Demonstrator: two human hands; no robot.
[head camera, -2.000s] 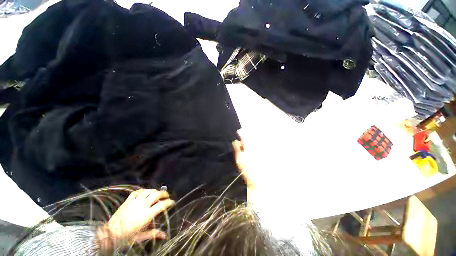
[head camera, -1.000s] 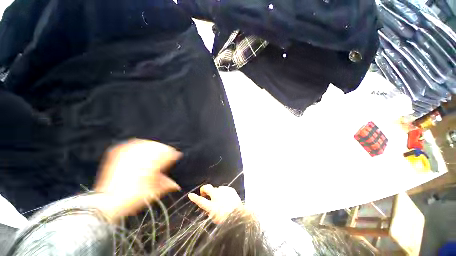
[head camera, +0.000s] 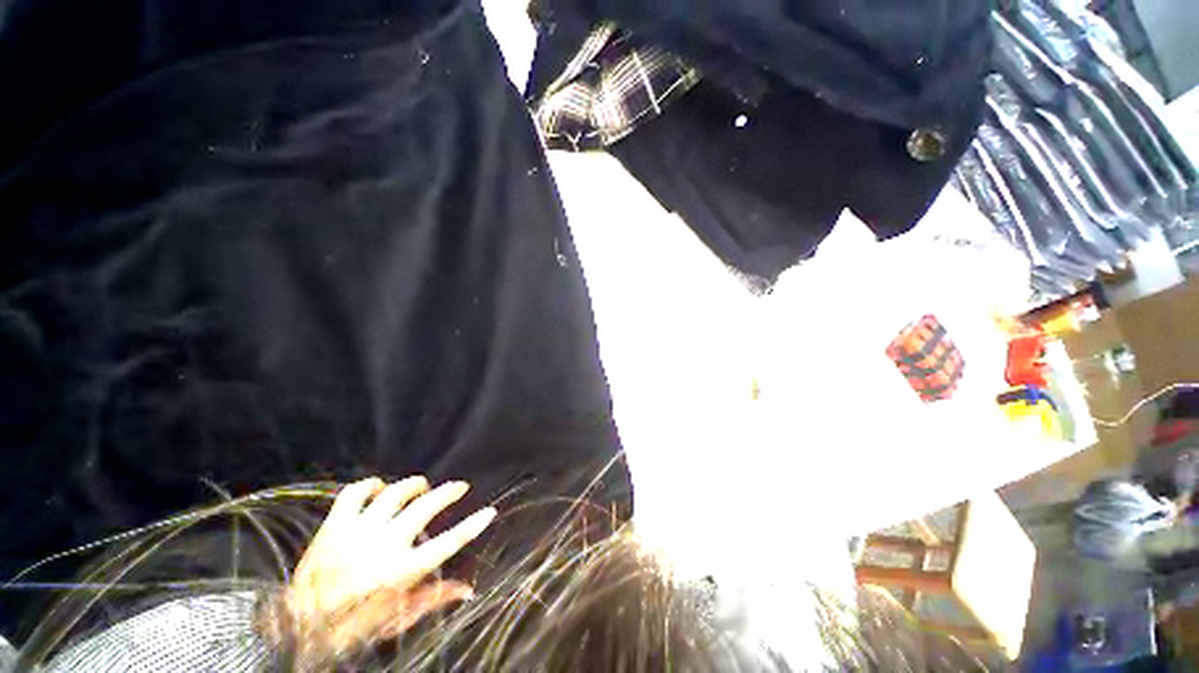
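Observation:
A large dark jacket (head camera: 303, 263), shell side up, is spread over the left half of the view. My left hand (head camera: 384, 563) lies on its near part with the palm down and the fingers apart, holding nothing that I can see. Long hair strands hang across the bottom and partly cover the hand. My right hand does not show; hair and the overexposed sleeve fill the place at the bottom centre.
A second dark jacket (head camera: 815, 145) with plaid lining (head camera: 618, 95) lies further back. Bagged garments (head camera: 1065, 145) are stacked at the right rear. A red-and-black checked block (head camera: 926, 358), a red item (head camera: 1027, 359) and a yellow ring (head camera: 1034, 413) are on the table. A wooden stool (head camera: 993, 568) stands below.
My left hand has come down onto the cloth and spread its fingers. My right hand has gone out of sight. The jacket now reaches lower, and the view has shifted a little right.

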